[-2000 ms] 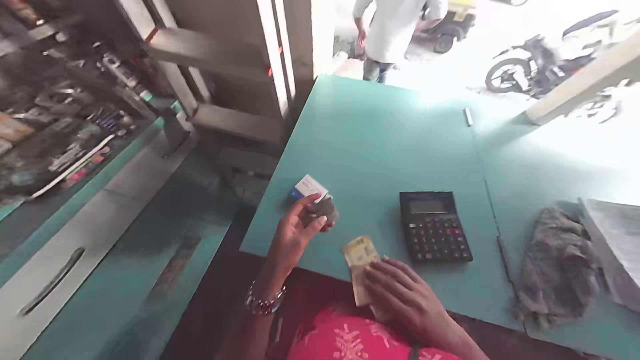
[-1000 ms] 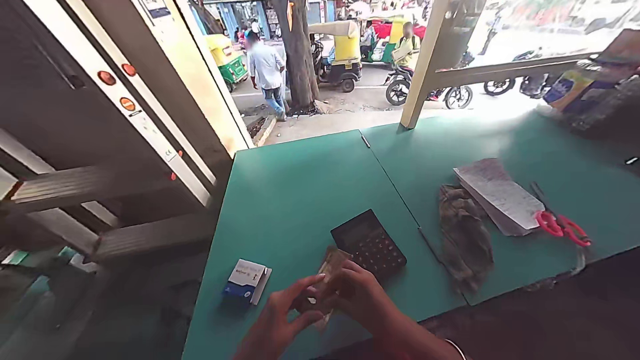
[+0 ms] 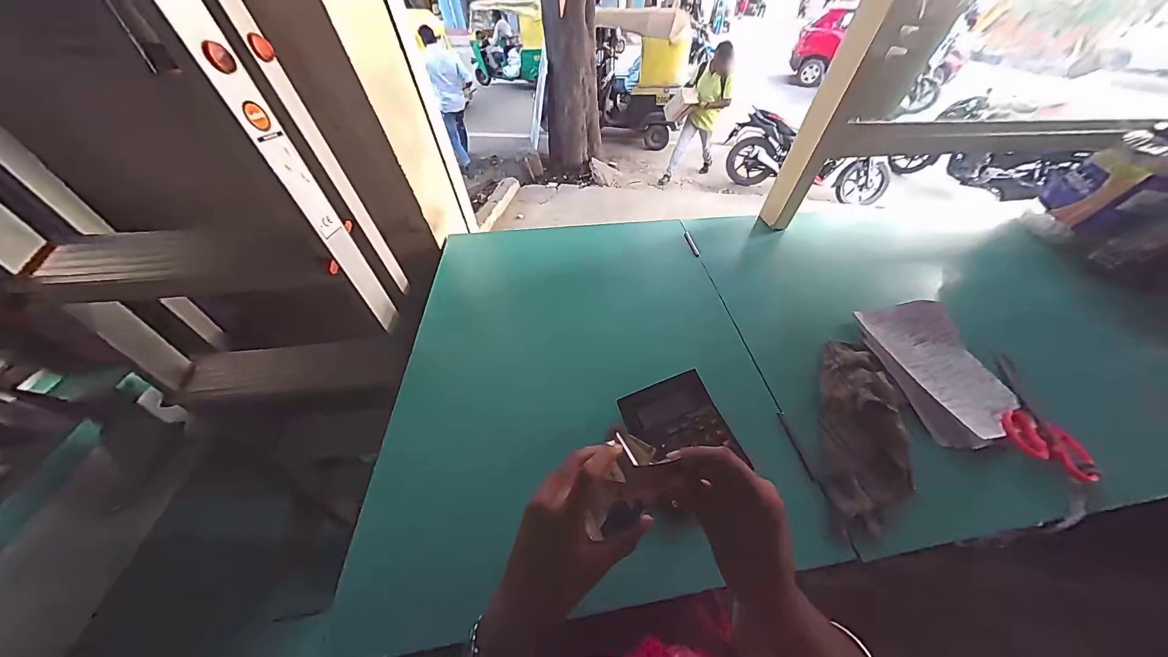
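Both hands meet over the near edge of the green counter. My left hand point(image 3: 575, 511) holds what looks like the small white and blue box point(image 3: 600, 511), mostly hidden by the fingers. Between the hands is a folded brownish banknote point(image 3: 641, 450), pinched by my right hand point(image 3: 735, 502); shadow and fingers hide how the note and box touch. A black calculator point(image 3: 671, 406) lies on the counter just behind the hands, its lower keys covered by them.
To the right lie a crumpled dark cloth point(image 3: 862, 429), written papers point(image 3: 940, 365) and red-handled scissors point(image 3: 1049, 443). A post point(image 3: 821, 119) stands at the counter's far edge. At left is a ladder point(image 3: 283, 164). People and vehicles are outside.
The small box lay on the counter left of my hands a second ago; that spot is now bare. My hands remain together around the banknote. The view has tilted up since two seconds ago.
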